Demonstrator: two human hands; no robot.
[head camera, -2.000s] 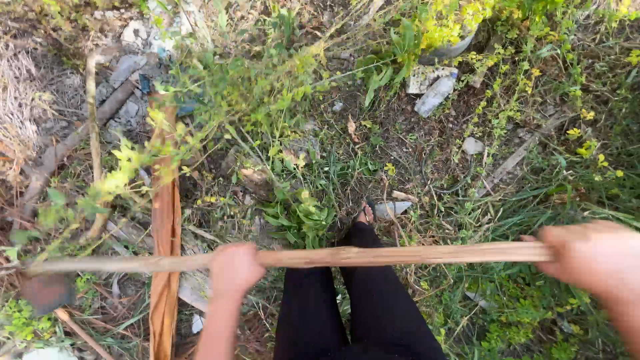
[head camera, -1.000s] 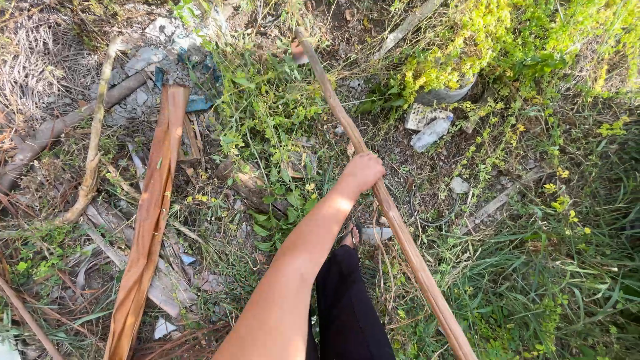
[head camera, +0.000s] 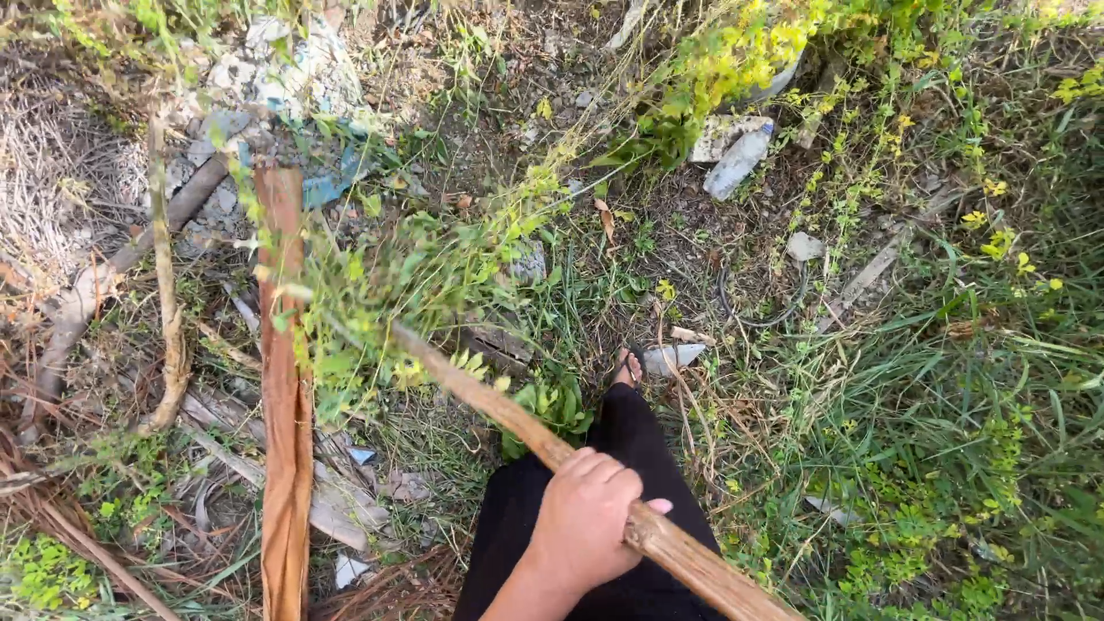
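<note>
My left hand (head camera: 593, 516) is closed around a long wooden pole (head camera: 483, 398), over my dark trousers (head camera: 660, 461). From the lower right edge the pole slants to the upper left, where its far part is blurred among leafy weeds (head camera: 431, 267). Whether it touches them I cannot tell. My right hand is out of view. A sandalled foot (head camera: 628, 369) shows beyond the hand, beside a pale stone shard (head camera: 674, 358).
A long reddish-brown strip of wood or bark (head camera: 285, 388) lies on the left, near crooked branches (head camera: 168, 345) and rubble (head camera: 285, 73). A plastic bottle (head camera: 739, 161) lies at the upper right. A narrow board (head camera: 880, 267) lies by tall grass (head camera: 975, 371).
The pole's far end has swung from the top of the view to the left, into the weeds. Two seconds ago both hands held it crosswise; the right hand has since left the view.
</note>
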